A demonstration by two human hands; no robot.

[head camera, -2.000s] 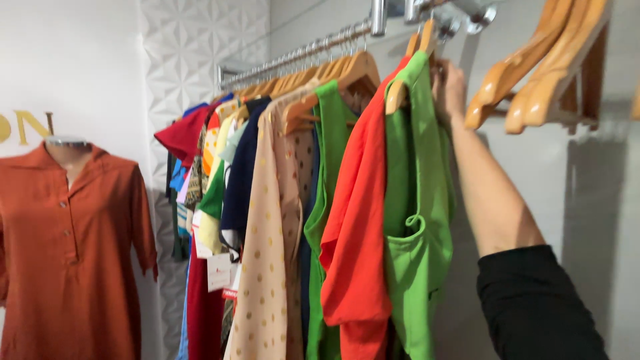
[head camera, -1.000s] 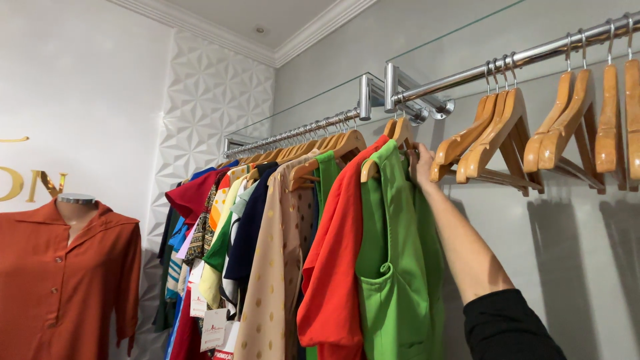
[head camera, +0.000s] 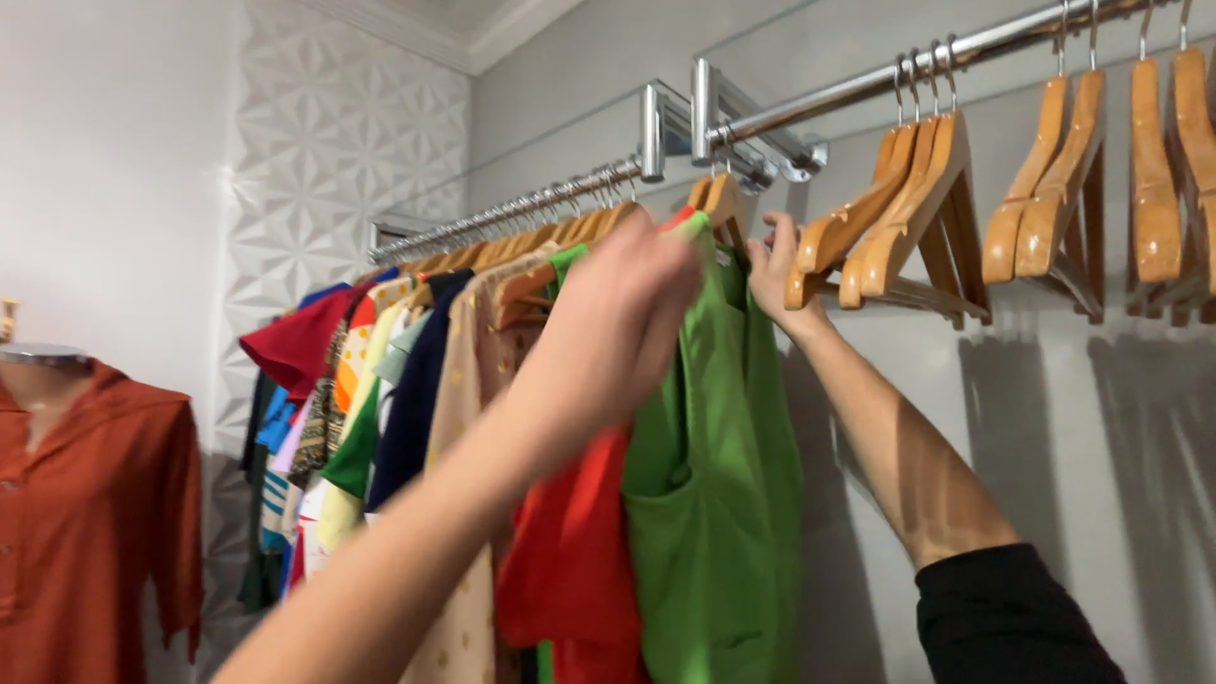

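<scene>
A green sleeveless garment (head camera: 722, 427) hangs on a wooden hanger (head camera: 724, 198) at the near end of a row of clothes, beside a red garment (head camera: 579, 541). My left hand (head camera: 632, 304), blurred, is at the green garment's near shoulder; whether its fingers grip the cloth cannot be told. My right hand (head camera: 781, 271) is raised at the garment's far shoulder, close to the bare hangers, with some fingers apart; its contact with the cloth is unclear. Behind my left arm hang a beige garment with gold dots (head camera: 465, 380) and a navy one (head camera: 418, 408).
Bare wooden hangers (head camera: 912, 209) hang from the right chrome rail (head camera: 855, 90). The left rail (head camera: 513, 209) holds many clothes. Metal brackets (head camera: 703, 109) stand between the rails. A mannequin in a rust-orange shirt (head camera: 95, 494) is at the left, before a textured white wall panel (head camera: 332, 142).
My left hand has come into view and is up at the green garment's shoulder. My right hand stays near the hanger, with its fingers more visible than before.
</scene>
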